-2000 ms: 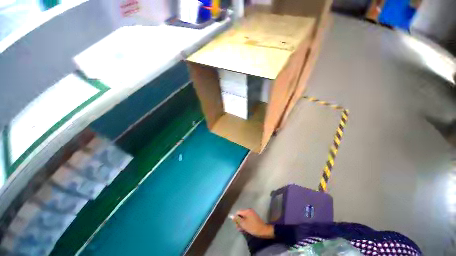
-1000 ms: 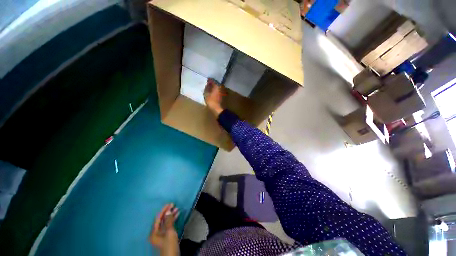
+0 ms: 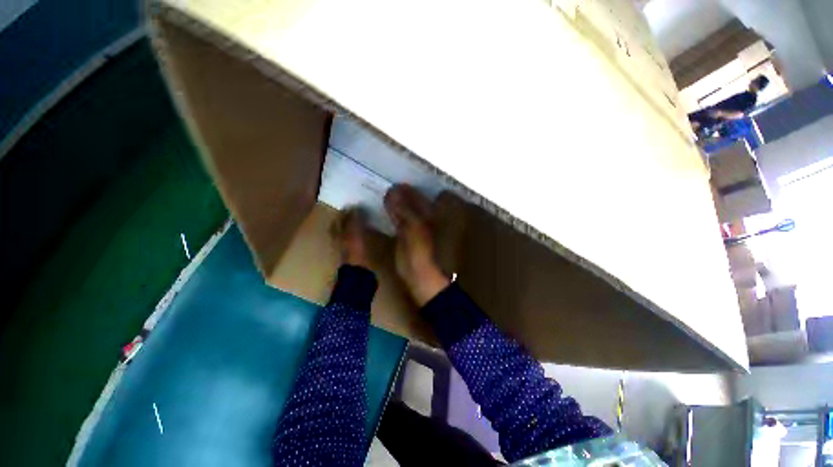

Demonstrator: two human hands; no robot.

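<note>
A large brown shipping carton (image 3: 511, 164) lies on its side at the bench end, its open mouth facing me. White boxes (image 3: 352, 179) are stacked deep inside it. My left hand (image 3: 353, 239) is inside the carton, low in front of the white boxes, and blurred. My right hand (image 3: 413, 235) is inside just to its right, with its fingertips against the white boxes. The shaded interior and blur hide whether either hand grips a box.
The blue-green bench (image 3: 228, 365) runs below the carton, beside a darker green strip (image 3: 100, 237). A purple-grey stool (image 3: 457, 401) stands on the floor under the carton's edge. Brown cartons (image 3: 738, 178) and a person (image 3: 738, 102) are in the far right background.
The carton now looks larger and closer. My left hand has moved from over the bench into the carton, beside my right hand, which was at the white boxes a second ago.
</note>
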